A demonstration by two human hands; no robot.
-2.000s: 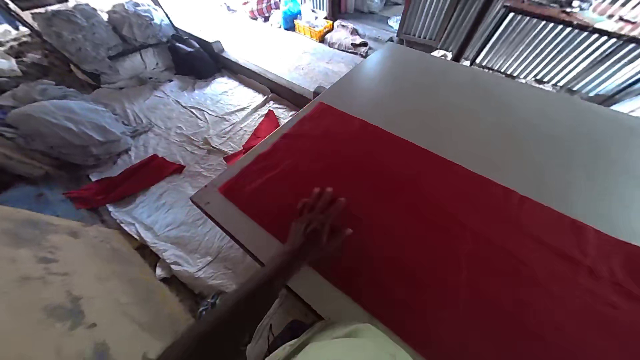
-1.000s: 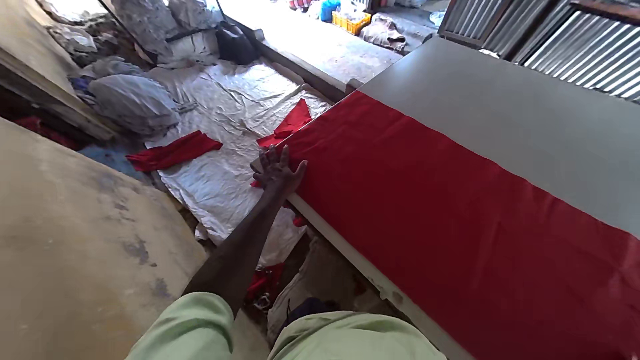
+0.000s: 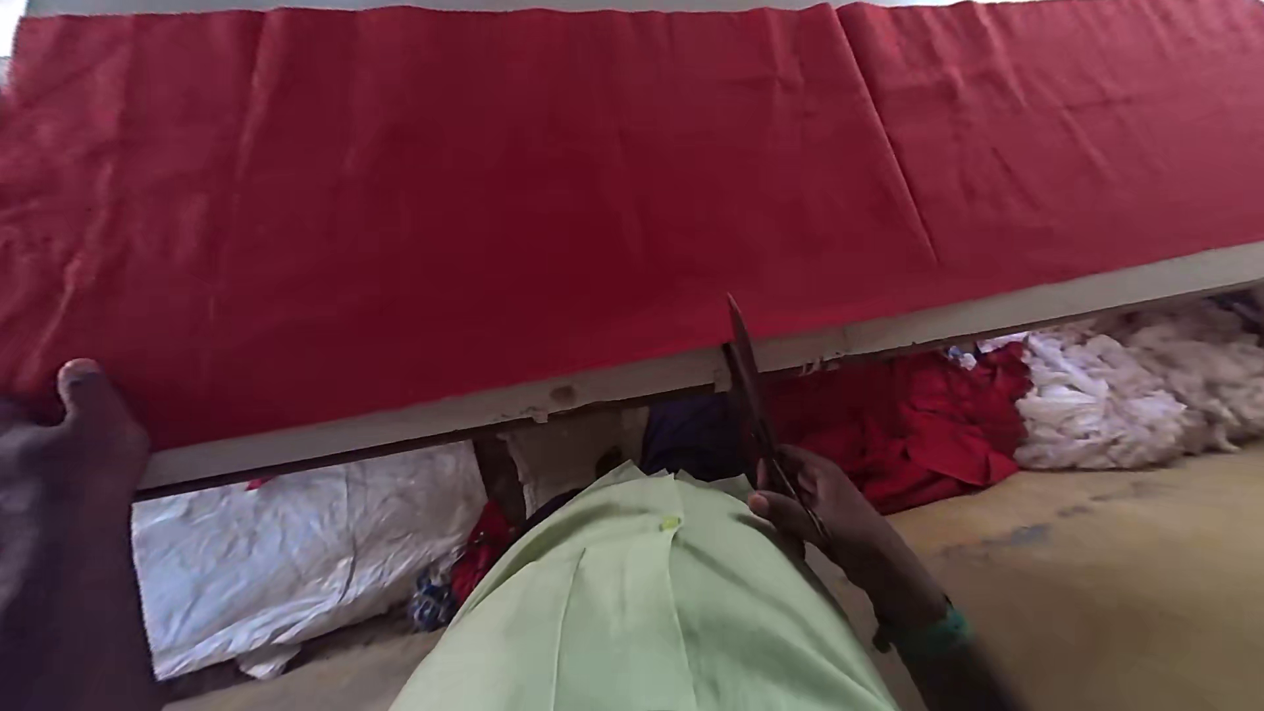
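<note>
A long red cloth [image 3: 513,197] lies along the table with a few creases. At the lower left, my left hand [image 3: 84,434] rests at the cloth's corner by the table end, its thumb upright; its other fingers are in shadow and hard to make out. My right hand [image 3: 815,499] is closed around the handles of a pair of scissors [image 3: 748,380], in front of the table's near edge. The blades point up and stand a little apart, and the tip of one overlaps the cloth's front edge in the view.
The table's pale edge [image 3: 474,410] runs across in front of me. Beneath and beyond it are a white sheet [image 3: 316,543] on the floor, a heap of red cloth [image 3: 918,425] and a pile of whitish fabric scraps [image 3: 1106,395]. My green shirt fills the lower middle.
The view has swung strongly to face the table's long side. My right hand with the scissors has come into sight. A hand on the cloth's near corner shows one second ago too.
</note>
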